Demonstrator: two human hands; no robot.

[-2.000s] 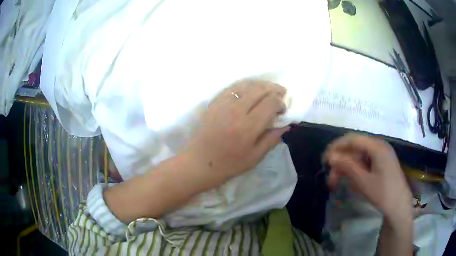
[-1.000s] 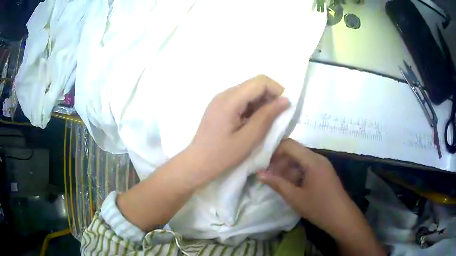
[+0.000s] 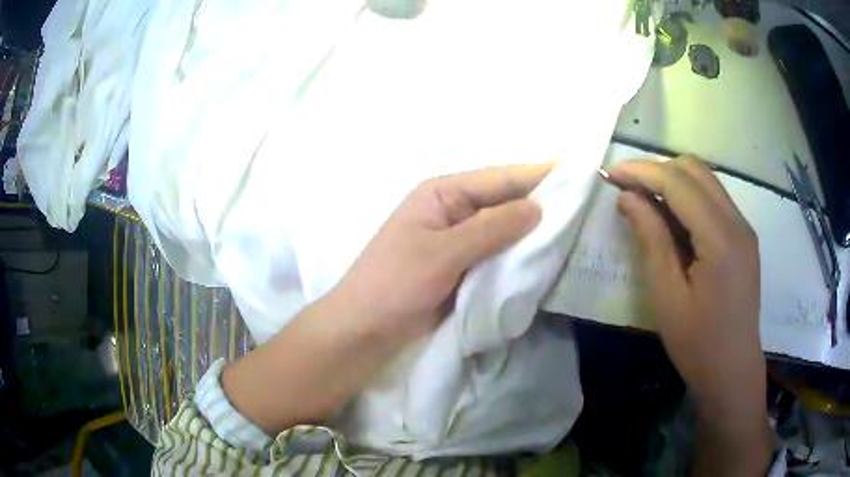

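Note:
A large white garment piece fills the centre, very bright, and hangs over the table's front edge. My left hand pinches a folded strip of it between thumb and fingers. My right hand is just right of the cloth, over the printed scale, with fingers bent and fingertips near the cloth edge. A small bright spot shows at its index fingertip; whether this is a nail or a held tool I cannot tell.
Silver thread snips and a long black case lie at the right. Small dark discs lie near the top right. White pieces hang at the left, above a plastic-covered yellow-framed rack.
My right hand has come up from below the table edge, over the cloth's lower fold, to the cloth's right side. My left hand now pinches a raised strip of cloth.

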